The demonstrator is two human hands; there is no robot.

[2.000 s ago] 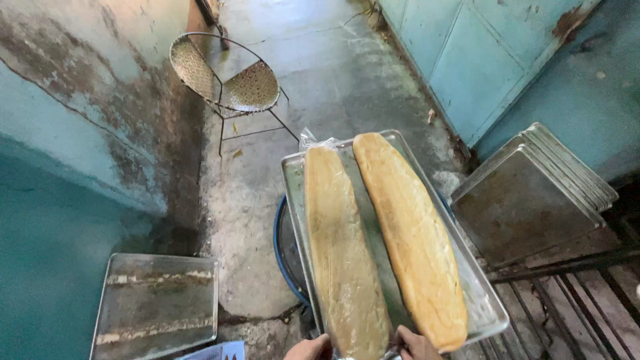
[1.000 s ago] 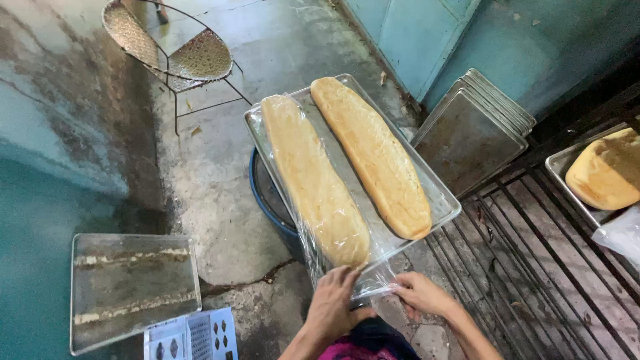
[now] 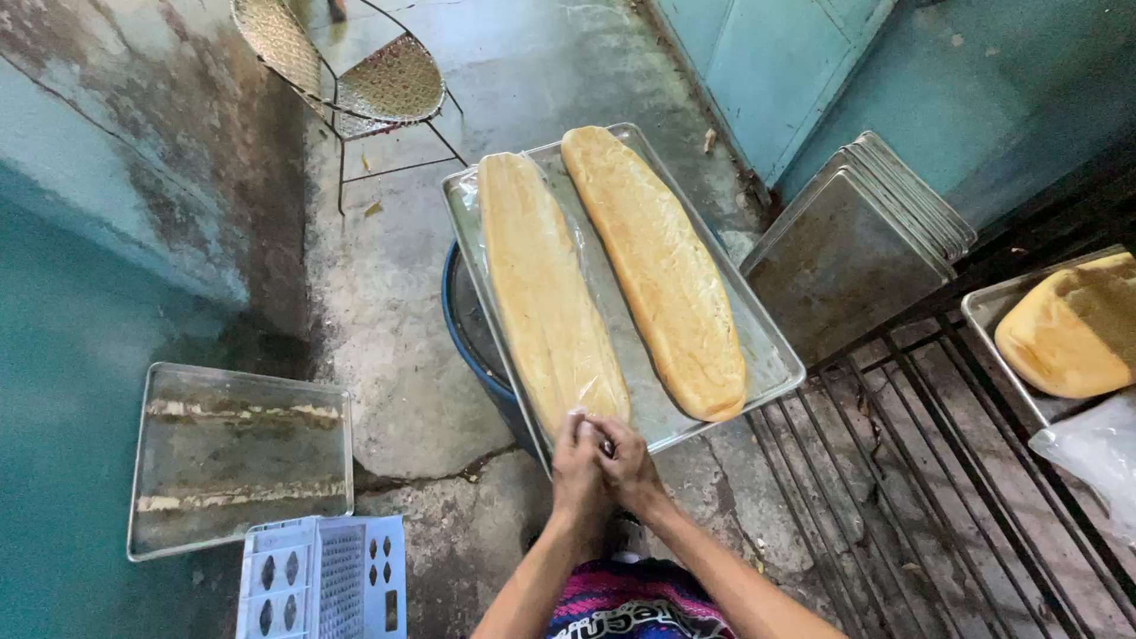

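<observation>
Two long bread loaves lie side by side on a metal sheet pan [image 3: 768, 351], which rests on top of a blue drum [image 3: 461, 328]. Clear plastic covers the left loaf [image 3: 541, 284]; the right loaf [image 3: 661, 275] is bare. At the near end of the wrapped loaf, my left hand [image 3: 579, 457] and my right hand [image 3: 628, 457] are together, fingers closed on the gathered end of the clear plastic bag [image 3: 581, 399]. The fingers partly hide the plastic.
A stack of sheet pans [image 3: 843, 257] leans at the right wall. Beside it, a metal rack [image 3: 870, 461] bears another pan [image 3: 1021, 373] with bread [image 3: 1065, 328] and plastic bags [image 3: 1096, 453]. Left are an upright pan [image 3: 244, 461] and a blue plastic crate [image 3: 324, 577]. A chair [image 3: 390, 80] stands ahead.
My hands were apart on the plastic a second ago; now they have come together at the near end of the wrapped loaf, with the plastic bunched between them.
</observation>
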